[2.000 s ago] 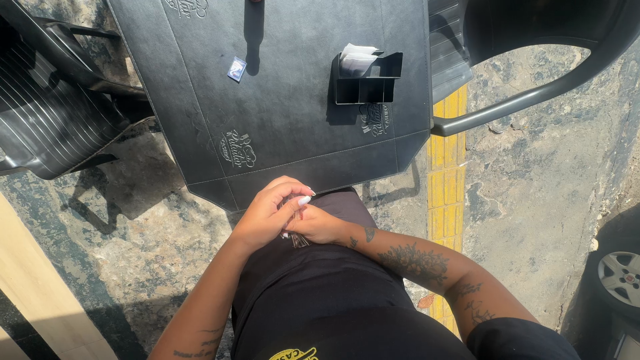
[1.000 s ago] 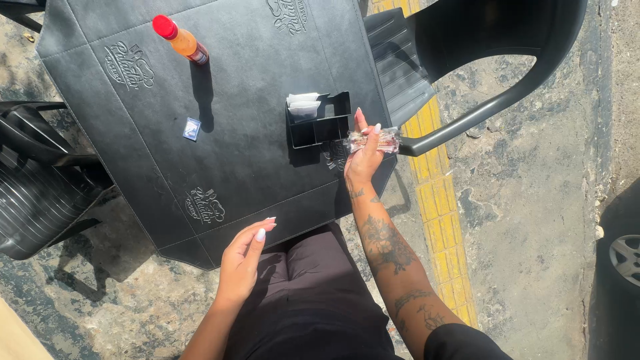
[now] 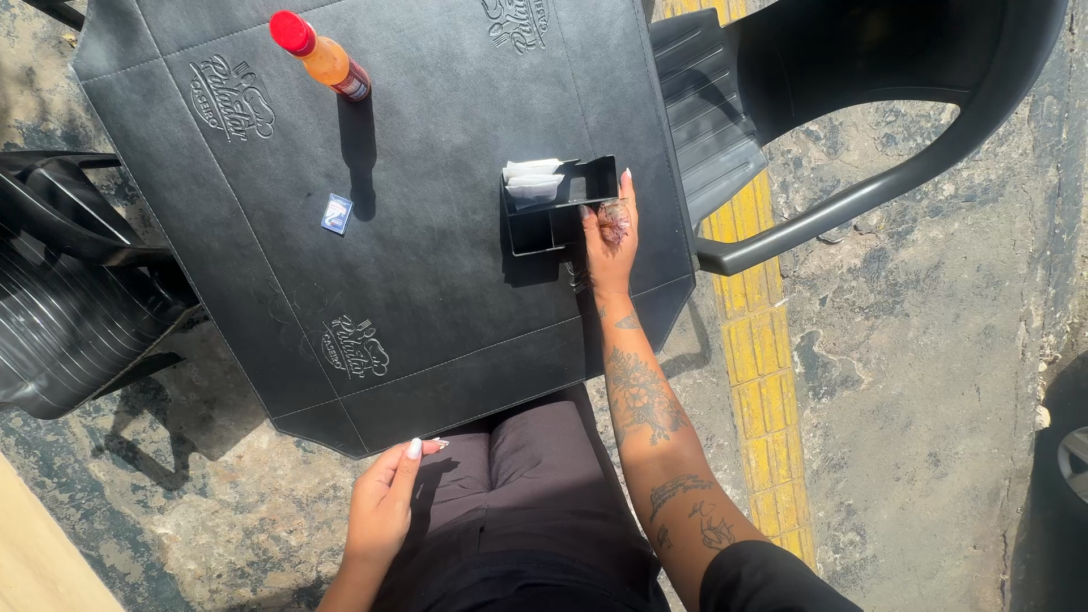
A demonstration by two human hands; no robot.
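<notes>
My right hand (image 3: 610, 255) is at the right side of a black compartment holder (image 3: 531, 234) on the table. It holds a crinkled clear plastic packet (image 3: 614, 221) with reddish contents, and its thumb and fingers are at the holder's edge. White paper packets (image 3: 533, 183) stand in one compartment of the holder. My left hand (image 3: 387, 501) is just off the near table edge, above my lap, thumb and index finger close together; whether something tiny is at the fingertips I cannot tell. A sauce bottle with a red cap (image 3: 323, 58) stands far left, with a small blue-and-white packet (image 3: 337, 214) lying nearer.
The table has a dark stitched cover (image 3: 442, 280) with embossed emblems. A black plastic chair (image 3: 705, 110) is against its right side, and another (image 3: 68, 289) stands at the left. Yellow tactile paving (image 3: 756, 365) runs along the worn ground. Part of a car wheel shows at far right.
My hands were together at the near table edge two seconds ago. My right hand then reached right of the holder with the clear packet and is now against the holder. My left hand has stayed near the edge.
</notes>
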